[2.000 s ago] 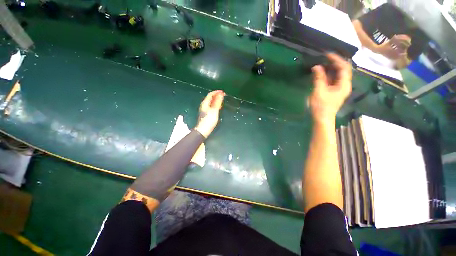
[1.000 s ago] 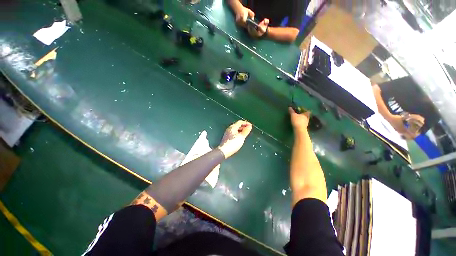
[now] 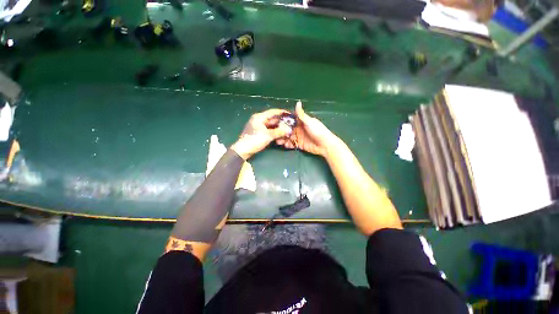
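Note:
A small dark unit with a white or silver spot (image 3: pixel 288 121) is between my two hands in the middle of the bench. My left hand (image 3: pixel 265 130), with a grey sleeve on the forearm, grips it from the left. My right hand (image 3: pixel 308 132) holds it from the right, thumb pointing up. A thin black cord hangs from it to a black cord bundle (image 3: pixel 295 206) lying at the bench's front edge. The fingers hide most of the unit.
Torn cream paper (image 3: pixel 247 176) lies by my left forearm. A stack of boards with a white top (image 3: pixel 499 153) stands at right, a white scrap (image 3: pixel 405 141) beside it. Black units with yellow parts (image 3: pixel 244 43) lie on the far belt. A blue stool (image 3: pixel 505 270) is on the floor at right.
My right hand has come back from the far belt to meet my left hand. A dark unit with its cord now lies between them. The view has turned and shifted.

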